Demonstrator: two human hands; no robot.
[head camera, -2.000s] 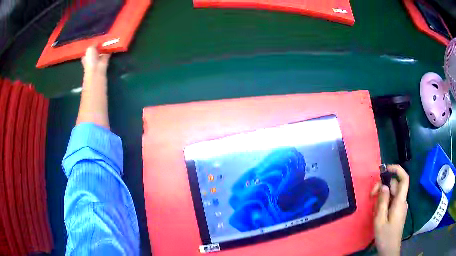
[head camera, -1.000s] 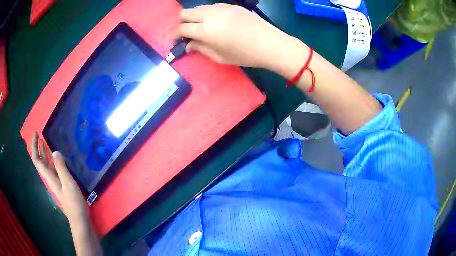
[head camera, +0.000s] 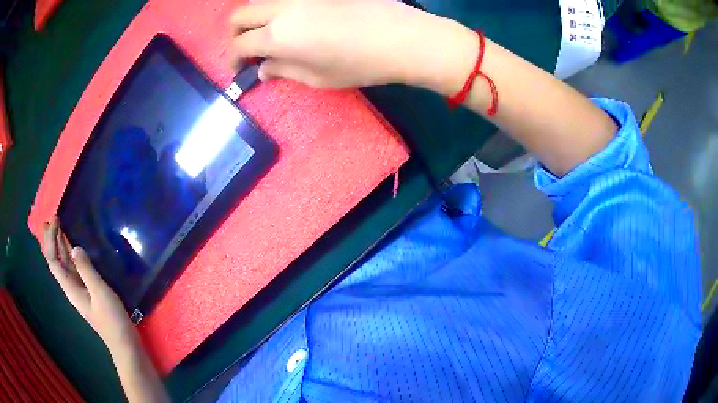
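Observation:
The tablet lies tilted in view on the red foam pad, its screen lit dimly with a blue swirl and glare. My right hand holds a black USB plug with a bright metal tip at the tablet's side edge; I cannot tell whether the tip is inserted. My left hand rests with fingers apart at the tablet's opposite edge and the foam. A small white label is at the tablet's corner.
Stacked red foam is at lower left. A printed label strip hangs at upper right. The dark green bench mat ends at its front edge near my blue shirt. Grey floor with yellow lines is at right.
Since two seconds ago, my left hand has left the far foam and come to the tablet; my right hand has brought the plug to its edge. The view has turned and the screen looks darker.

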